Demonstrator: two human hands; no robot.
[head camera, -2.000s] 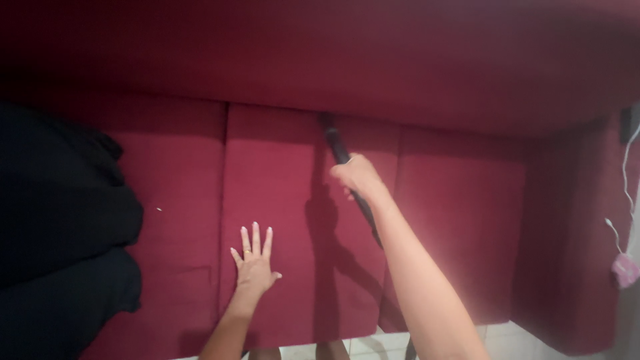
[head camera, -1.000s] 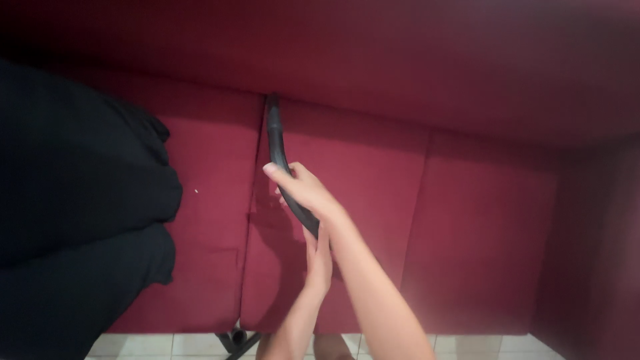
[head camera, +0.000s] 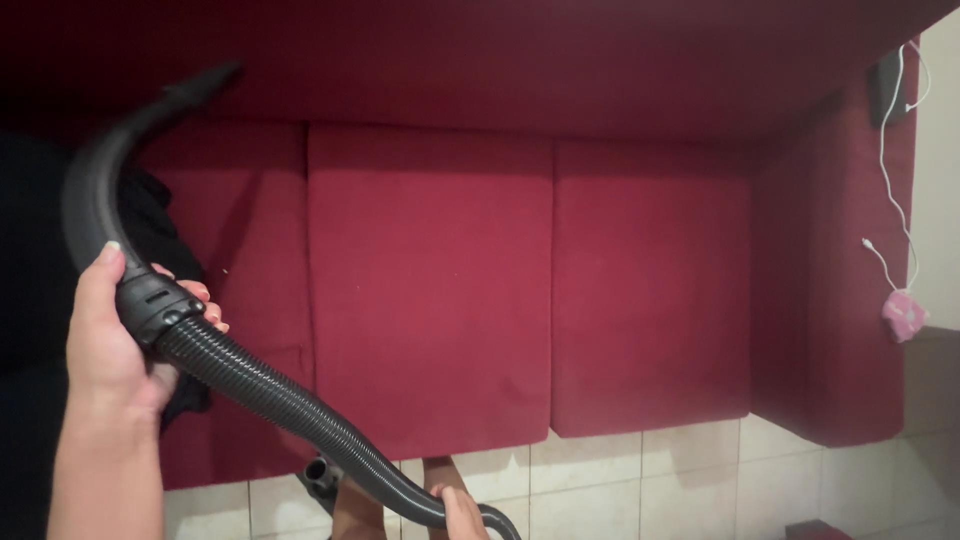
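Note:
At the left of the head view, my left hand (head camera: 120, 337) is wrapped around the black plastic handle end of a vacuum cleaner hose (head camera: 292, 397), just where the ribbed part joins the curved tube (head camera: 97, 180). That tube arcs upward, its narrow nozzle tip (head camera: 217, 79) raised in front of the red sofa's backrest. Lower down, at the bottom edge, my right hand (head camera: 461, 514) grips the ribbed hose, partly cut off by the frame. Behind the hose lie the red sofa seat cushions (head camera: 427, 292). A small pale speck (head camera: 225, 271) shows on the left cushion.
Dark cloth (head camera: 37, 300) lies on the sofa's left end. On the right armrest (head camera: 825, 277) hang a white cable (head camera: 885, 172) and a pink item (head camera: 904, 316). Below are a tiled floor (head camera: 592, 469), a black tube end (head camera: 319, 471) and the person's legs (head camera: 444, 476).
The vacuum tube has moved from the seat's back seam to the left and is raised. My left hand now holds its handle, while my right hand has shifted down to the ribbed hose.

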